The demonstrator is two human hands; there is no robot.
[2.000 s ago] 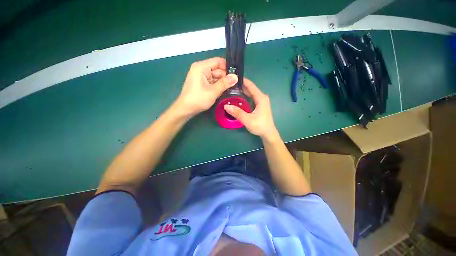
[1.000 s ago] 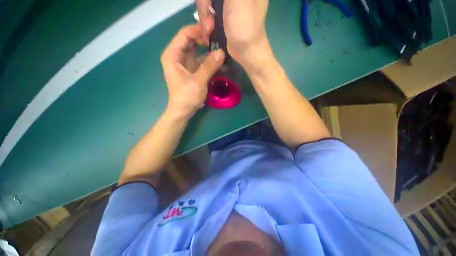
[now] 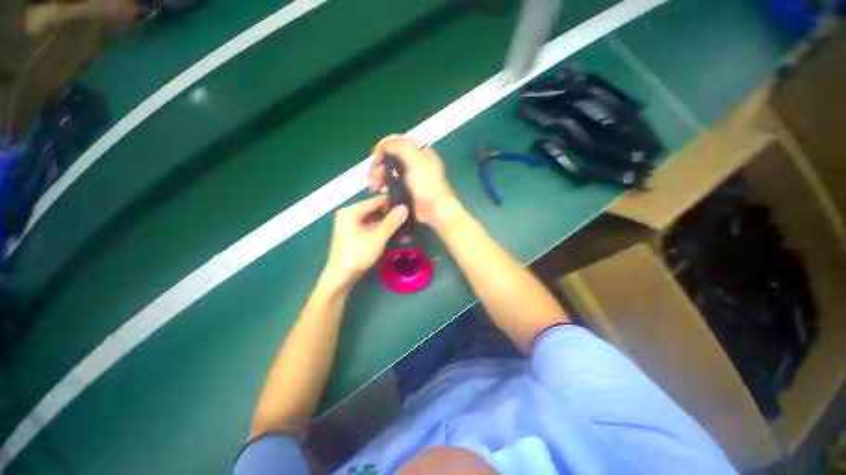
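A hair dryer body with a flared pink end (image 3: 406,271) lies in front of me on the green bench, pink end towards me. Its black handle (image 3: 397,190) points away from me, partly hidden by my fingers. My left hand (image 3: 364,237) pinches the handle near the pink end, thumb on top. My right hand (image 3: 416,181) is wrapped around the far part of the handle. A small pale bit shows between the hands; I cannot tell what it is.
Blue-handled nippers (image 3: 502,171) lie to the right, beside a pile of black handles (image 3: 594,125). An open carton (image 3: 649,320) holding black parts stands below the bench at the right. A white rail (image 3: 278,220) and a grey post (image 3: 532,39) lie beyond. Another person's hand shows at top left.
My right hand has moved from the pink end to the far part of the handle. My left hand stays near the pink end. The view has tilted and shifted, showing more of the line beyond.
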